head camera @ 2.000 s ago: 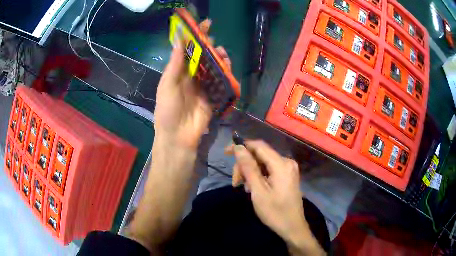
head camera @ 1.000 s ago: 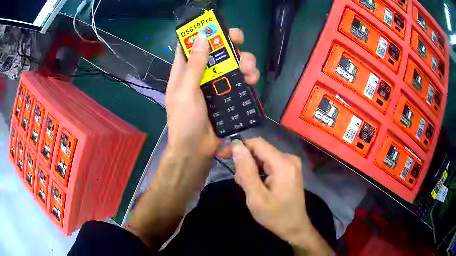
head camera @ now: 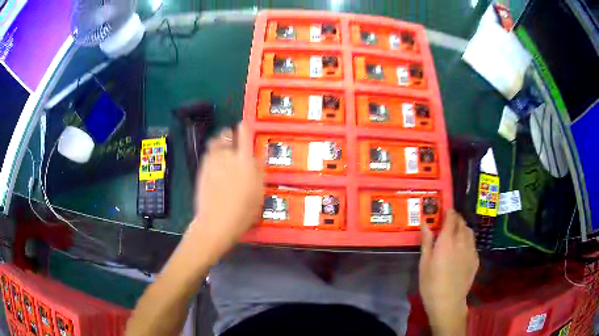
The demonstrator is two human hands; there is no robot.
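A red-orange foam tray (head camera: 350, 131) lies in front of me, its two columns of pockets holding orange phones face down, backs uncovered. My left hand (head camera: 230, 184) is blurred over the tray's left edge; whether it holds anything is unclear. My right hand (head camera: 450, 259) is at the tray's front right corner, thumb by the corner phone (head camera: 400, 210), other fingers over the side edge; whether it grips the foam is unclear. A keypad phone (head camera: 152, 177) with yellow screen film lies face up at the left, a lead at its bottom end. Another yellow-screened phone (head camera: 487, 197) lies right of the tray.
Black scanners lie left (head camera: 196, 128) and right (head camera: 466, 161) of the tray. A white mouse (head camera: 76, 144), a small fan (head camera: 108, 23) and monitors stand at the left. Papers (head camera: 499, 49) and another monitor are at the right. Red tray stacks (head camera: 85, 312) show at both lower corners.
The view has swung to the tray. My hands have parted and moved to its sides; the phone earlier in my left hand is no longer seen there. My right hand no longer shows the black plug.
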